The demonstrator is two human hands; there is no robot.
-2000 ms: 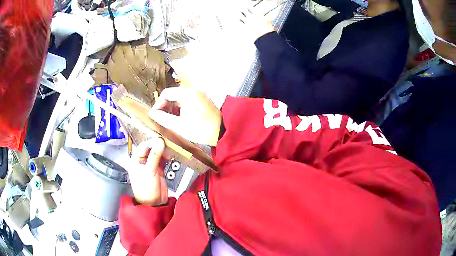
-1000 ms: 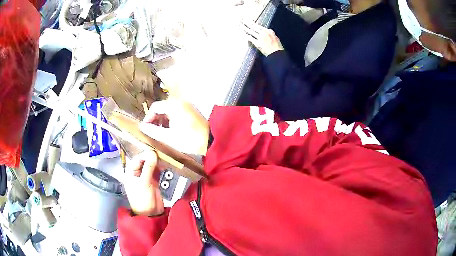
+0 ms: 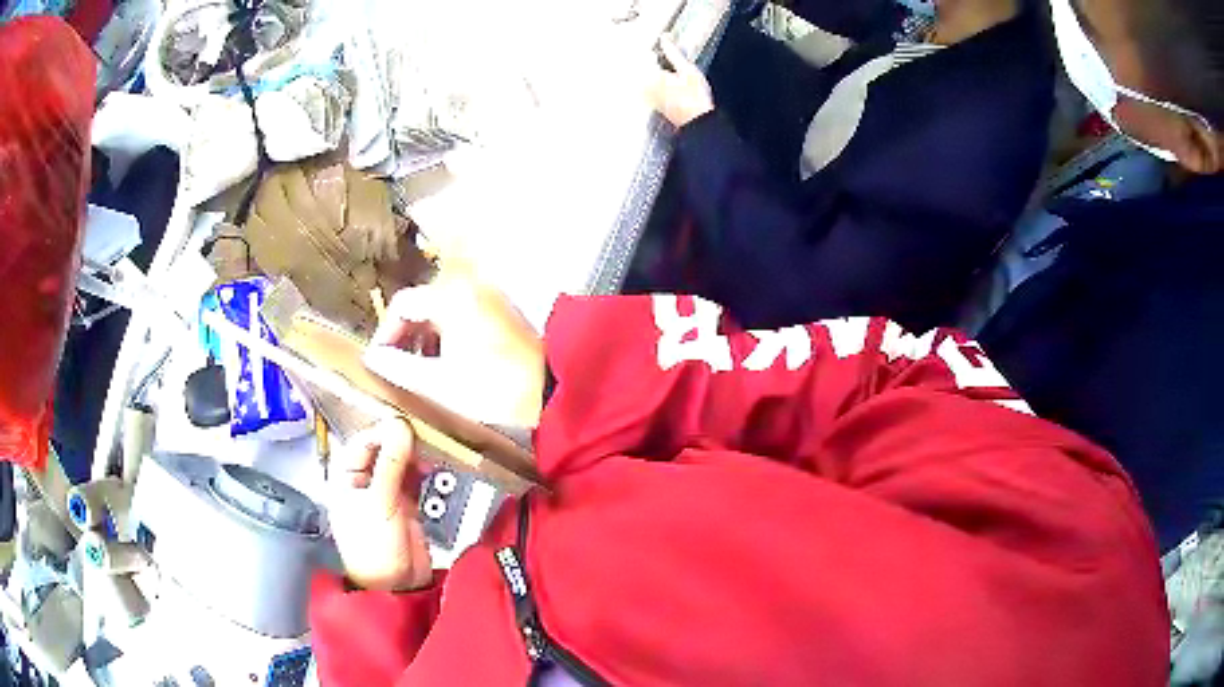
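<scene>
Tan-orange narrow strips run slantwise between my hands, with a wider grey-brown flat piece beside them. My left hand is below, its fingers curled on the edge of the pieces. My right hand is above, its thumb and fingers bent against the strips; a thin tan tip shows by its fingers. Glare washes out part of this hand. The lower strip ends reach my red jacket. A fanned pile of brown cut pieces lies behind the strips.
A blue packet and a slim orange-brown tool lie left of my hands. The grey machine body stands below them. Thread cones and a red plastic bag are far left. A co-worker's hand rests at the table edge.
The view has shifted, so most things sit slightly further left and lower. My hands keep nearly the same hold on the strips. The co-worker's hand has drawn back to the table edge.
</scene>
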